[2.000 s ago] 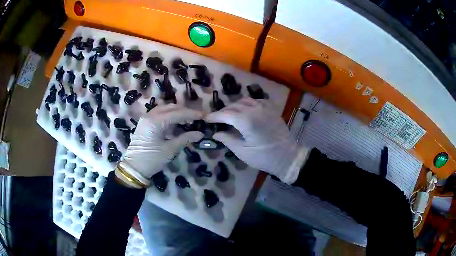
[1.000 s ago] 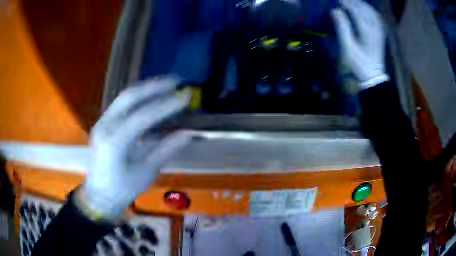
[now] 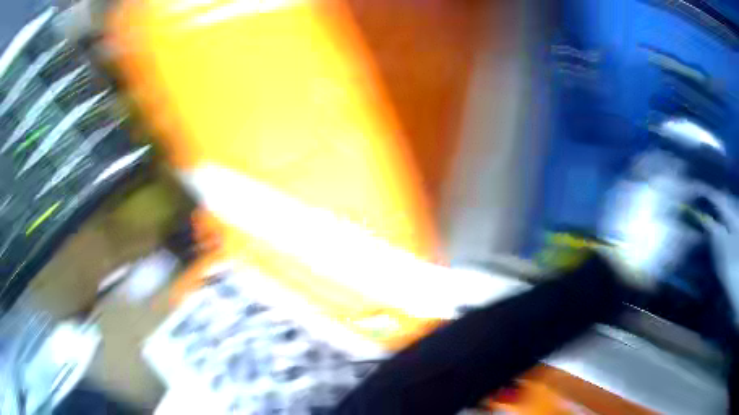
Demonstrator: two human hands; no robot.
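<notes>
The frame is strongly blurred. My left hand point(image 3: 648, 215), in a white glove, is inside the blue interior point(image 3: 591, 105) of the open test chamber at the right. Its black sleeve crosses the lower middle. My right hand point(image 3: 725, 239) shows only as a pale gloved part cut off by the right edge. A shiny round metallic part point(image 3: 690, 134) is just above my left hand. A yellow piece point(image 3: 567, 247) lies near my left wrist. Whether either hand holds anything cannot be told.
The other orange chamber point(image 3: 275, 105) stands left of the open one. The foam tray point(image 3: 243, 348) with dark earbuds lies below its white ledge. A brown carton point(image 3: 121, 324) with a small white object point(image 3: 150, 275) is at left, under the monitor point(image 3: 57, 138). A red button point(image 3: 506, 395) is at the bottom.
The view has swung left, bringing the monitor and carton into sight. My left hand has moved from the chamber's front edge into its interior. The chamber now sits at the right of the picture.
</notes>
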